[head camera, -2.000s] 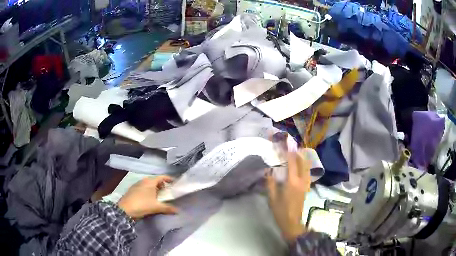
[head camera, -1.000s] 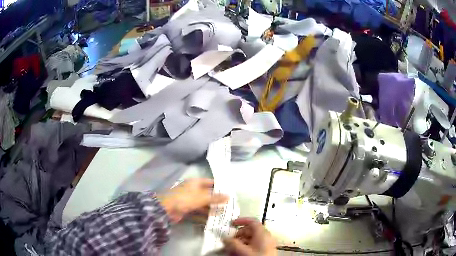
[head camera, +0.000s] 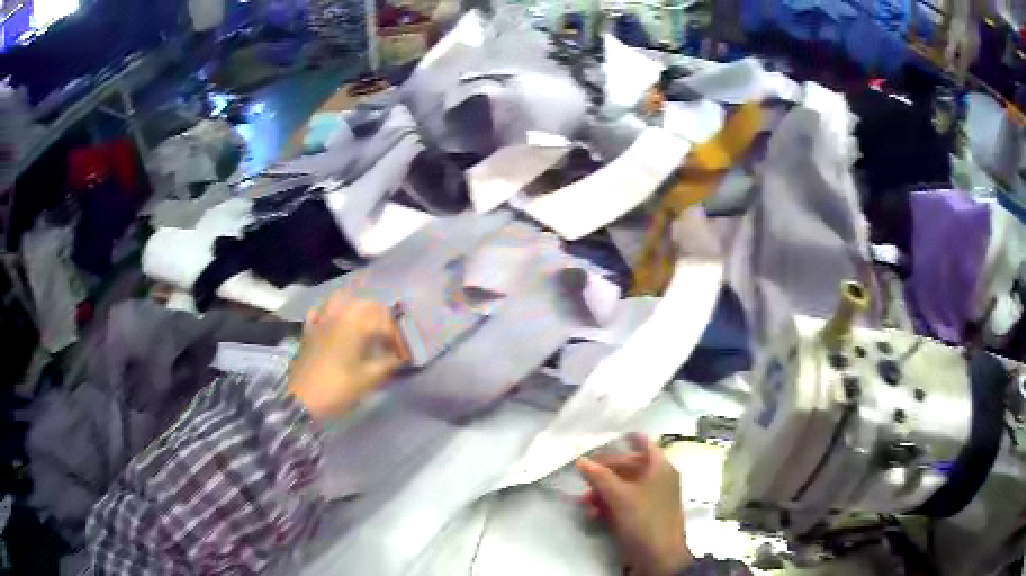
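Observation:
My left hand is at centre-left over the heap, blurred, its fingers closed on the edge of a grey cloth piece. My right hand is low at centre-right, fingers bent, beside the lower part of a long white strip. Whether its fingertips hold anything is not clear. The strip runs from the heap down to the pale table top. Its lower end lies left of my right hand.
The sewing machine stands at the right, close to my right hand. A heap of grey cut pieces rises ahead, with a mustard strip and black cloth. Dark grey cloth hangs at the left.
My left hand has moved up and left, away from the white strip, onto the grey cloth. My right hand has shifted right and up. The strip now reaches diagonally across the heap's right side.

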